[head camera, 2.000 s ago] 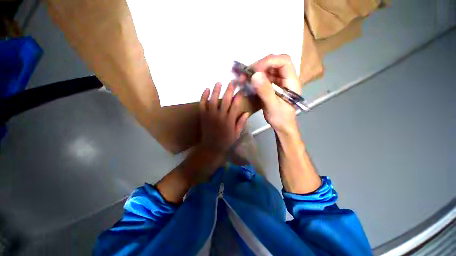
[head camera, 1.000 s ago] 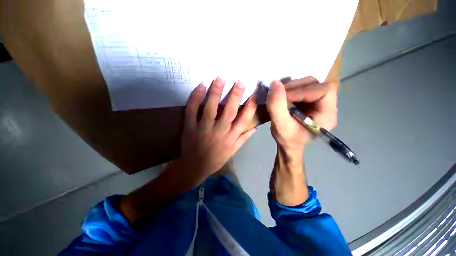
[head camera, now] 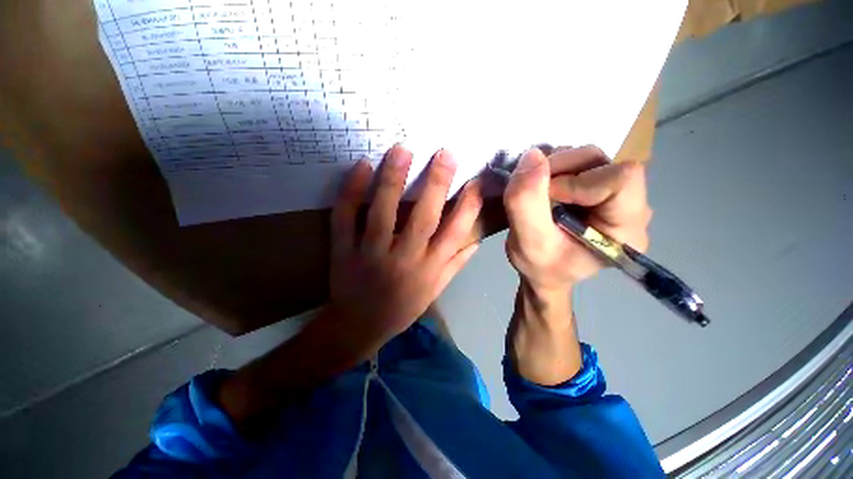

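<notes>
A white sheet with a printed table lies on a brown paper-wrapped package. Its right part is glaring white. My left hand lies flat with spread fingers, its fingertips on the sheet's lower edge and its palm over the package's edge. My right hand is closed around a black and clear pen with a yellowish label. The pen's rear end sticks out to the lower right. Its tip is hidden by the fingers, which rest at the sheet's lower right edge.
Grey floor with a dark seam shows on both sides of the package. More crumpled brown paper is at the top right. A pale curved edge with shiny ribbed strips is at the lower right.
The view has shifted closer, and the printed table now shows more clearly on the sheet. My right hand has settled at the sheet's lower edge with the pen. The left hand stays on the sheet.
</notes>
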